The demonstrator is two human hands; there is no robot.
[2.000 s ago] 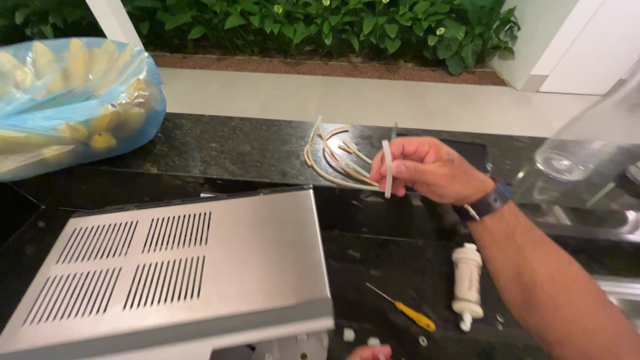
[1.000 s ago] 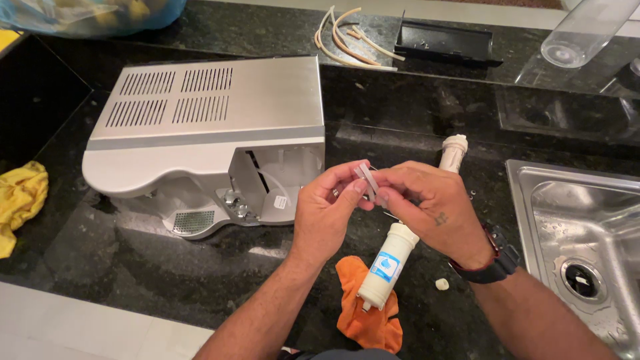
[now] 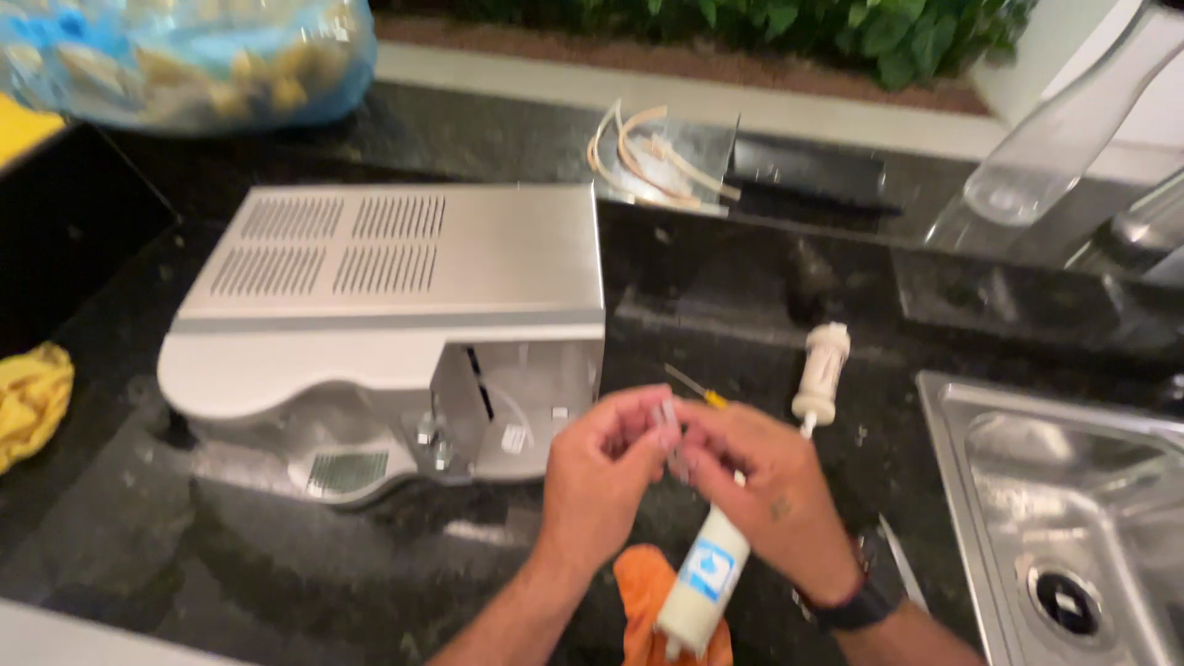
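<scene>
My left hand point(image 3: 606, 462) and my right hand point(image 3: 754, 476) meet near the centre, pinching a short piece of clear plastic tubing point(image 3: 669, 425) between their fingertips. Below my right hand, a white filter cartridge point(image 3: 705, 578) with a blue label lies partly on an orange cloth point(image 3: 640, 587). Left of my hands stands a silver water purifier housing point(image 3: 388, 277), its front compartment exposed with a thin tube inside. A yellow-handled screwdriver point(image 3: 712, 398) lies just behind my hands, partly covered. Farther right rests a smaller cream filter cartridge point(image 3: 821, 375).
Loose tubes point(image 3: 638, 166) and a black tray point(image 3: 809, 176) lie on the back ledge, near a clear glass bottle point(image 3: 1036, 157). A steel sink point(image 3: 943, 444) is at right, with a knife blade point(image 3: 902, 564) beside it. A bag point(image 3: 185, 65) and a yellow cloth point(image 3: 32, 402) are at left.
Two seconds ago my right hand held a piece of tubing up near the loose tubes on the ledge. Both hands have since come together at the front; the view has shifted.
</scene>
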